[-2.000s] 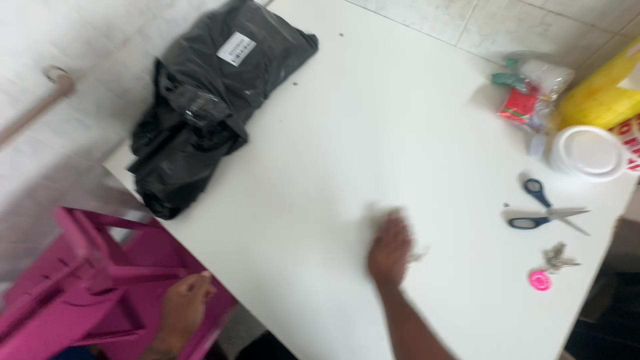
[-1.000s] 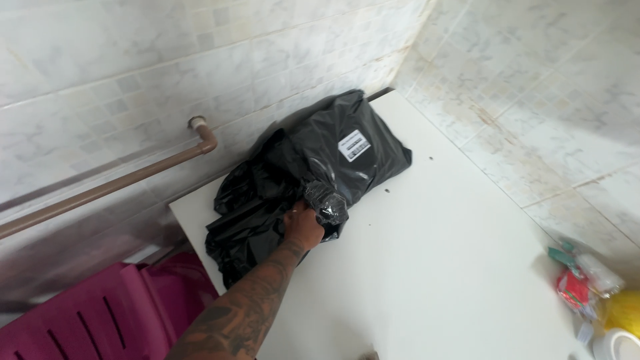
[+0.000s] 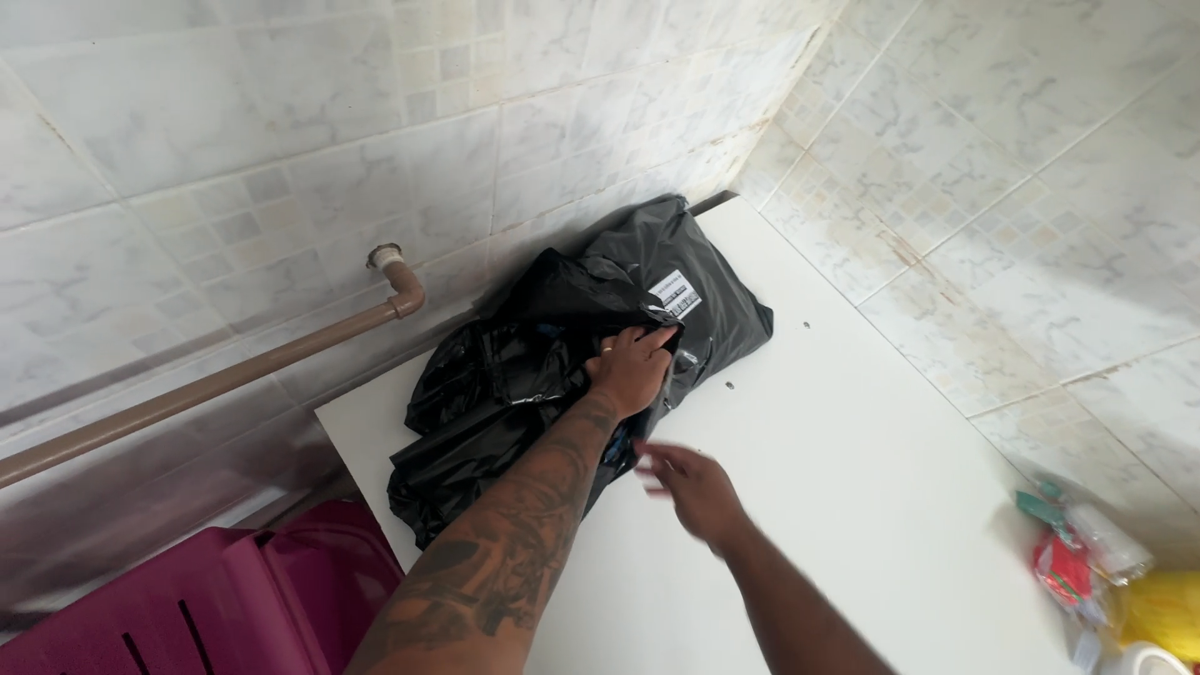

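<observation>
A black plastic bag (image 3: 506,375) lies crumpled on the white tabletop (image 3: 806,469) beside the tiled wall. Against its right side is a fuller black plastic package (image 3: 717,291) bearing a white label. My left hand (image 3: 633,370), with a ring and a tattooed forearm, is on the bag's upper right edge, fingers pointing at the label; whether they grip the plastic cannot be told. My right hand (image 3: 689,483) is at the bag's lower right edge, slightly blurred, its fingers partly curled; any hold on the plastic is unclear.
A brown pipe (image 3: 234,370) runs along the wall at left. Below it stands a magenta plastic chair (image 3: 216,600). At the right edge of the table are a red packet (image 3: 1064,567), a yellow bag (image 3: 1162,609) and a white lid (image 3: 1148,661).
My left hand has moved up and right over the bag since a second ago. My right hand has come into view beside it. The view has swung left from two seconds ago.
</observation>
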